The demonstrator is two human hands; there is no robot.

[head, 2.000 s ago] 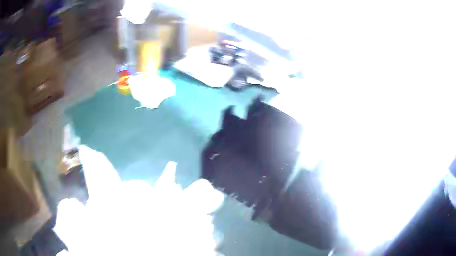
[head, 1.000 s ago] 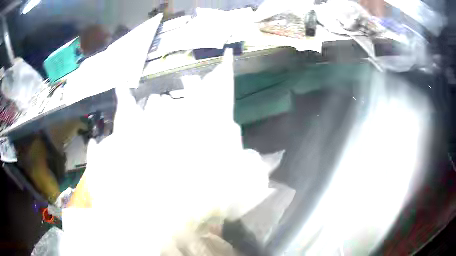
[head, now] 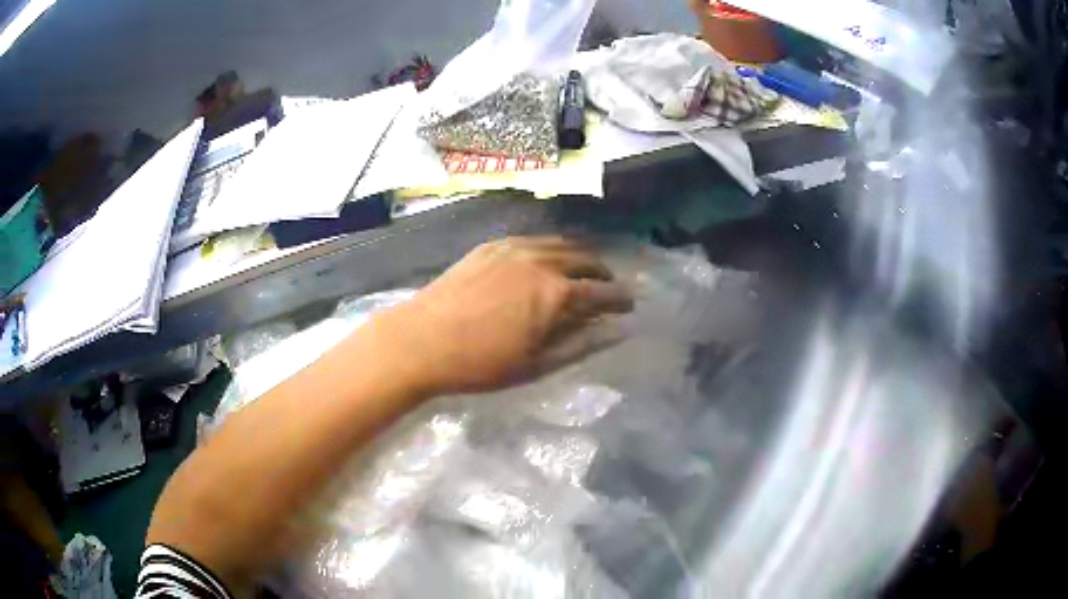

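Note:
My left hand point(head: 527, 310) reaches in from the lower left, back of the hand up, over a shiny bubble bag point(head: 492, 509). Its fingers point right and their tips are blurred, so I cannot tell whether they grip the plastic. The bag spreads under my forearm. A dark shape point(head: 779, 263), perhaps a black finned housing, lies right of my hand, partly under clear plastic and glare. My right hand cannot be made out; a bright streak covers much of the right side.
A raised shelf edge point(head: 264, 272) runs behind the bag. On it are white papers point(head: 307, 158), a black marker-like object point(head: 572, 109), a crumpled cloth point(head: 668, 80) and a reddish-brown pot-like container point(head: 744, 33). A small white box point(head: 100, 445) is on the green surface at lower left.
The white overexposed mass in front has darkened into a visible bubble bag and my left forearm. The view has shifted, so the shelf papers now sit further left and lower.

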